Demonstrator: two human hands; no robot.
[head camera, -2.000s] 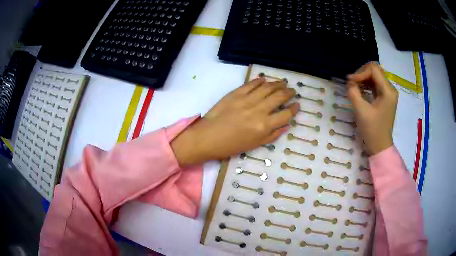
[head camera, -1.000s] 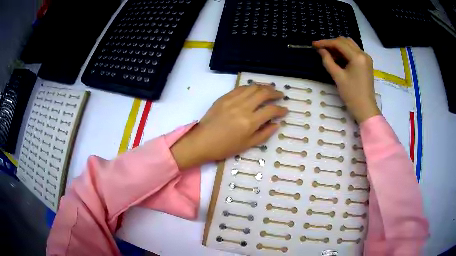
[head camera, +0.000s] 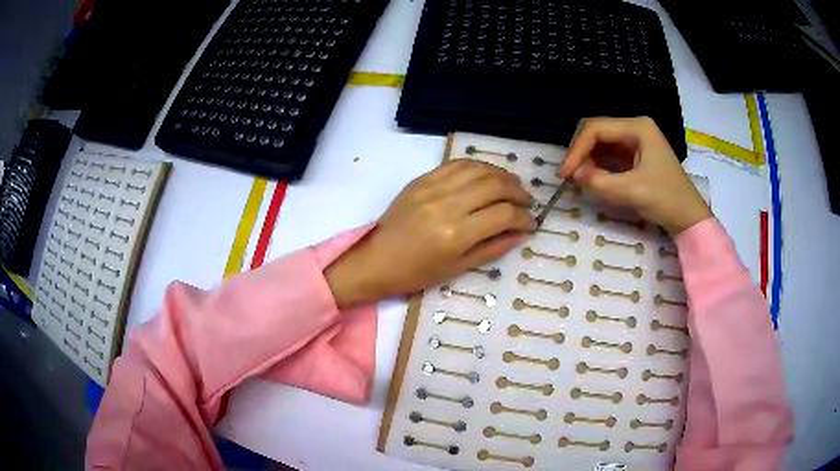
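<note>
The white fixture board (head camera: 553, 322) with dumbbell-shaped cutouts lies in front of me. Its left column holds small round metal parts, silver or dark; most other cutouts look tan. My left hand (head camera: 442, 230) lies flat over the upper left of the board, fingertips near the second column, hiding some cutouts. My right hand (head camera: 617, 170) pinches thin metal tweezers (head camera: 554, 201), whose tip points down at the second column beside my left fingertips. Whether the tip holds a part is too small to tell.
Black parts trays with rows of round spots lie beyond the board (head camera: 543, 83) and at upper left (head camera: 249, 83). More black trays stand at both far corners. Another fixture board (head camera: 92, 248) lies at left. Yellow, red and blue tape lines mark the white bench.
My right hand has come from over the black tray, back and left to the board's second column, with the tweezers now angled down. My left hand has barely moved.
</note>
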